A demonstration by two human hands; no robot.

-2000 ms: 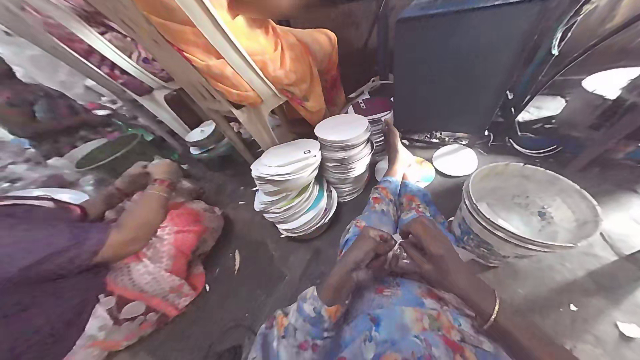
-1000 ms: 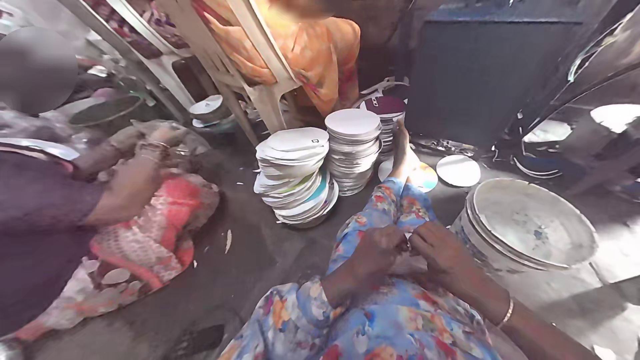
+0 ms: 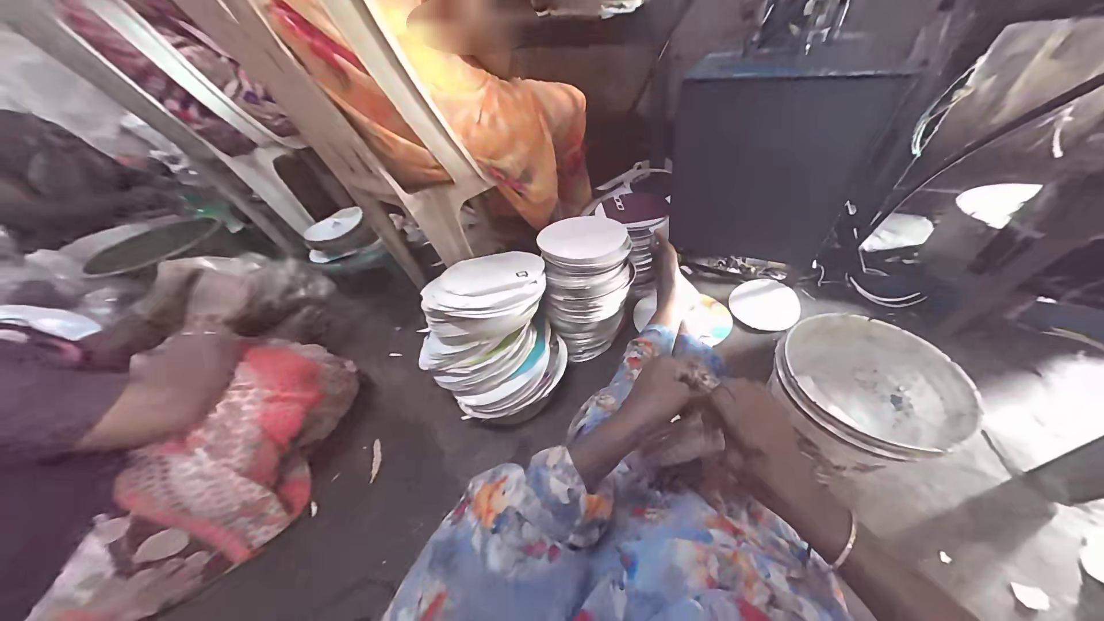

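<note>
My left hand and my right hand are close together above my lap, over blue floral cloth. The fingers of both are bent around something small and pale between them, too blurred to name. A bangle circles my right wrist. My bare foot stretches forward beyond the hands. Left of it stand a leaning stack of round white discs and a more even stack of discs. Just right of my right hand is a large whitish bucket.
At the left sits a co-worker with hands over red patterned cloth. Plastic chairs and a person in orange cloth are behind the stacks. A dark metal cabinet stands at the back. A white disc and scraps lie on the floor.
My hands stay together over my lap, with small shifts of the fingers. The co-worker's hands at the left have moved about over the cloth.
</note>
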